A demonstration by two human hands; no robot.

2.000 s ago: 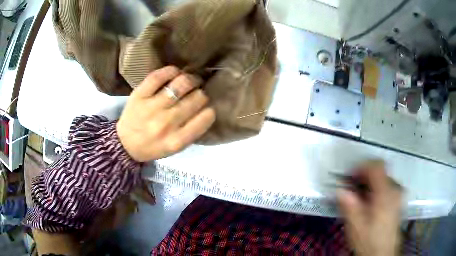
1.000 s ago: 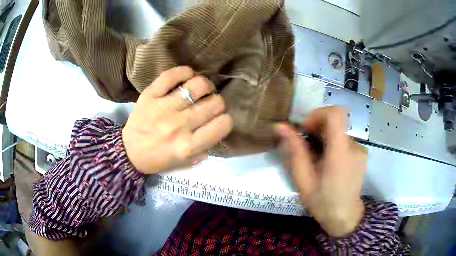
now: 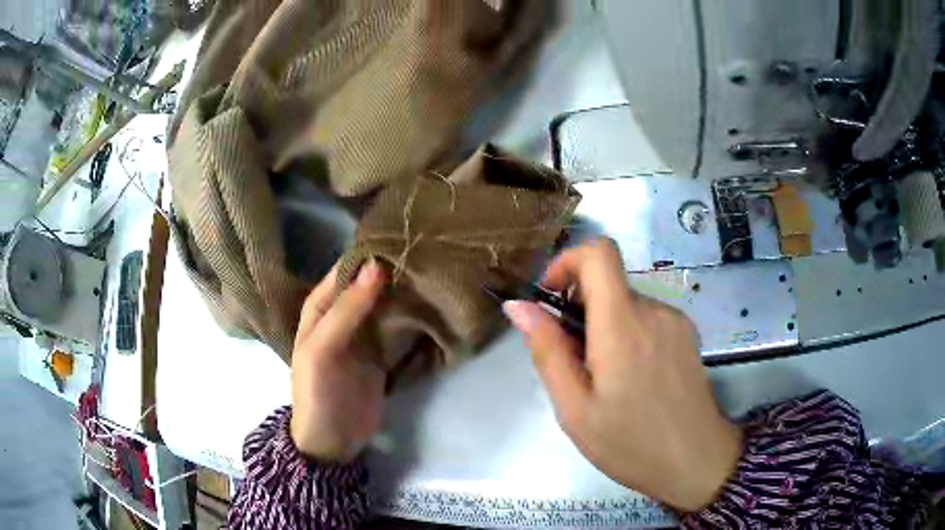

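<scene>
The brown corduroy garment [image 3: 363, 114] lies heaped on the white table, left of the machine. Its narrow sleeve or leg end [image 3: 466, 233] points right, with pale thread tails [image 3: 409, 223] across it. My left hand [image 3: 337, 357] grips the near left side of this end, thumb on top. My right hand [image 3: 622, 373] holds dark thread snips [image 3: 560, 303] between thumb and fingers, their tips at the cloth's right side. Whether the blades are open or shut cannot be told.
The pale sewing machine head [image 3: 767, 93] stands at the upper right, above the metal slide plate [image 3: 741, 305]. A yellow-brown tape piece [image 3: 795, 219] is beside the foot area. A printed ruler [image 3: 518, 509] runs along the front edge. Another cluttered workstation [image 3: 62, 280] is at the left.
My right hand came from the table's front right to the cloth with the snips. My left hand has turned, thumb now on top. The cloth end is turned and shows more thread tails. The view has shifted.
</scene>
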